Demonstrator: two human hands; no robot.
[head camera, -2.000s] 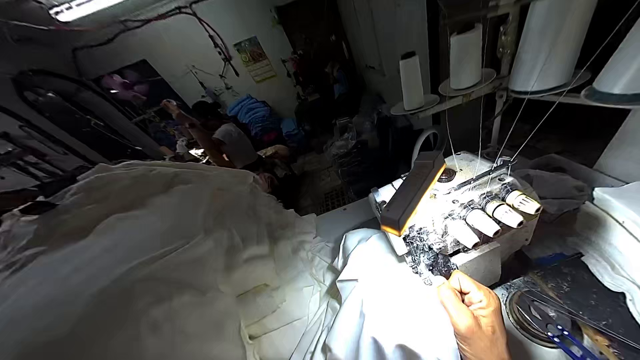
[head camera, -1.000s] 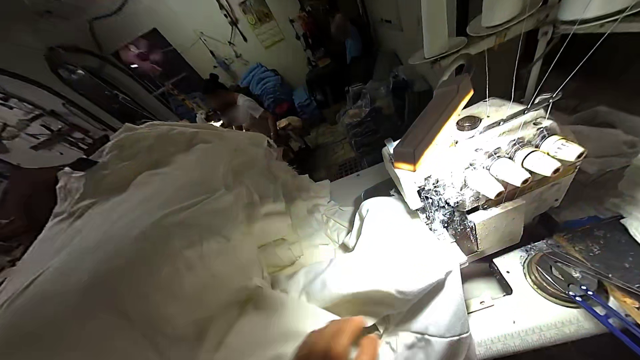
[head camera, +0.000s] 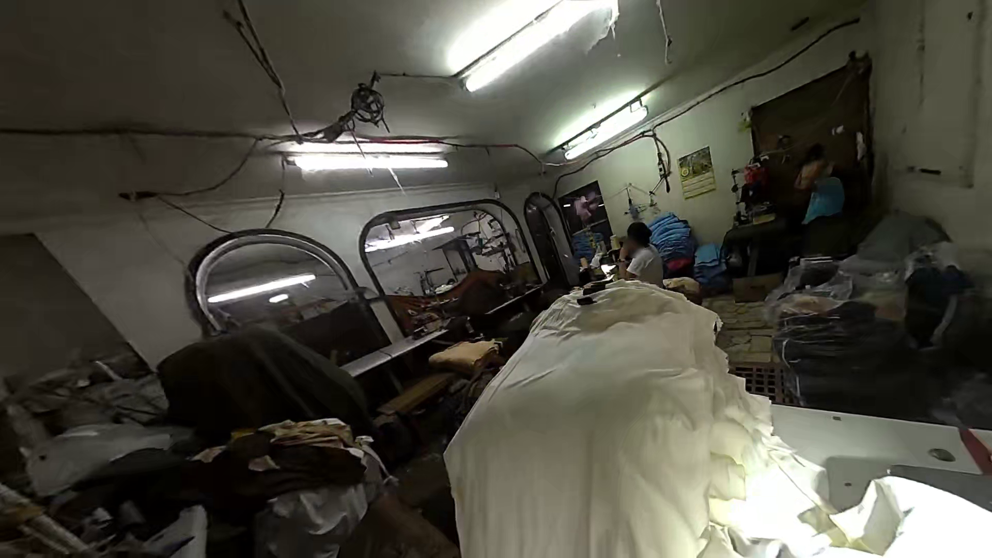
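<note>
Neither of my hands shows in the head view. A large heap of white fabric pieces (head camera: 597, 418) fills the lower middle, with ragged, layered edges down its right side. Brightly lit white cloth (head camera: 914, 515) lies at the bottom right, beside the pale machine table (head camera: 860, 438). A small dark object (head camera: 586, 300) rests on top of the heap. The sewing machine seen earlier is out of view.
Bagged dark bundles (head camera: 845, 349) stand behind the table. Mixed cloth scraps (head camera: 310, 457) and a dark covered object (head camera: 263, 380) sit at the left. A seated person (head camera: 643, 260) is near blue stacked fabric (head camera: 673, 240); another person (head camera: 820, 190) is farther back.
The view has swung far up and left. The hand seen on the white cloth at the bottom one second ago, and the sewing machine, are out of frame.
</note>
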